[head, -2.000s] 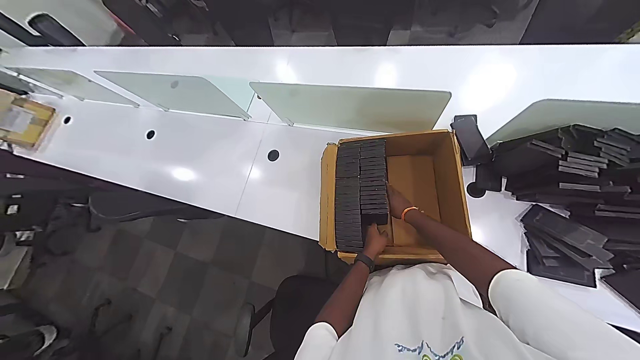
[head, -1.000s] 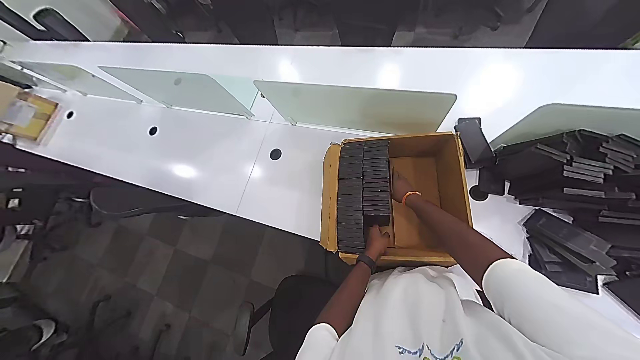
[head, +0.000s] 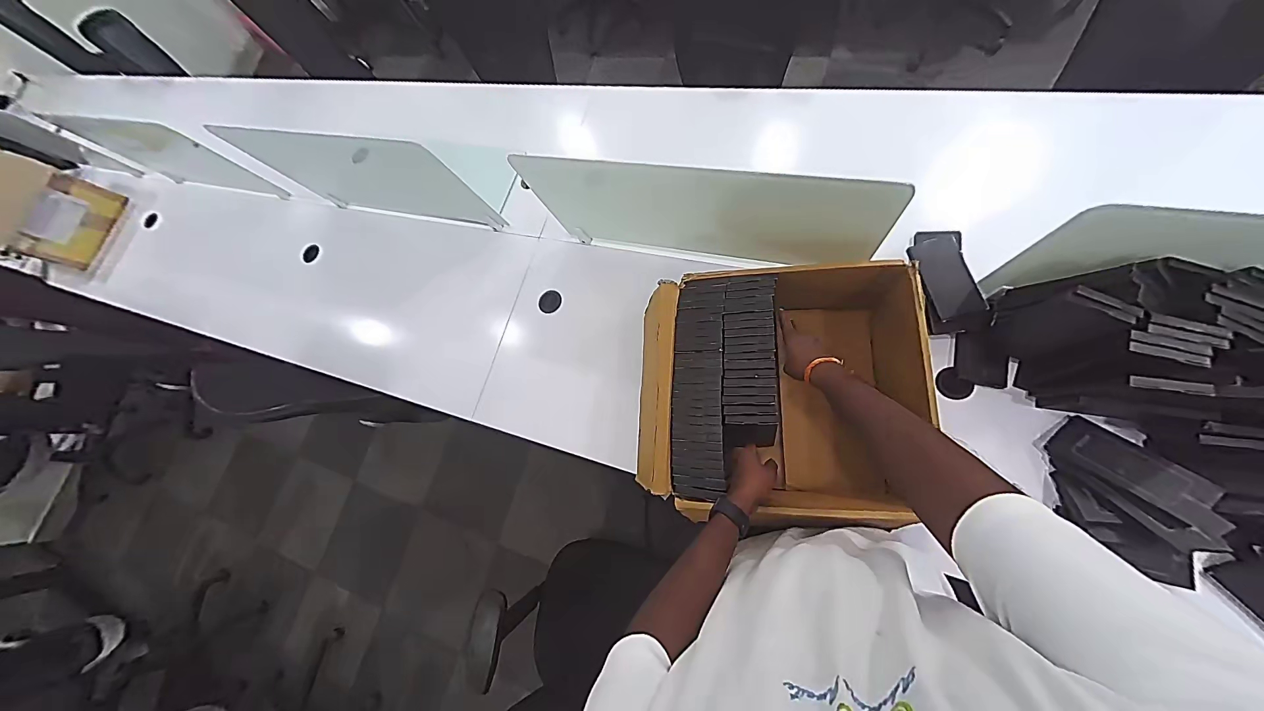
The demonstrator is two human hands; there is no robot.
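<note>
An open cardboard box (head: 660, 395) stands at the desk's near edge. Flat black items (head: 699, 395) stand packed in two columns along its left side; their exact kind cannot be told. My left hand (head: 752, 476), with a dark wristband, is inside the box at the near end of the second column, touching a black item there; its fingertips are partly hidden. My right hand (head: 802, 354), with an orange band at the wrist, lies against the right side of that column, fingers pointing away from me. Whether it grips anything is not visible. Bare cardboard shows in the box's right half.
Heaps of flat black items (head: 1136, 474) cover the desk right of the box. A black device (head: 945, 281) sits by its far right corner. Frosted partitions (head: 711, 207) cross the white desk (head: 415, 296). Another carton (head: 99, 232) lies far left. A dark chair (head: 592, 612) stands below.
</note>
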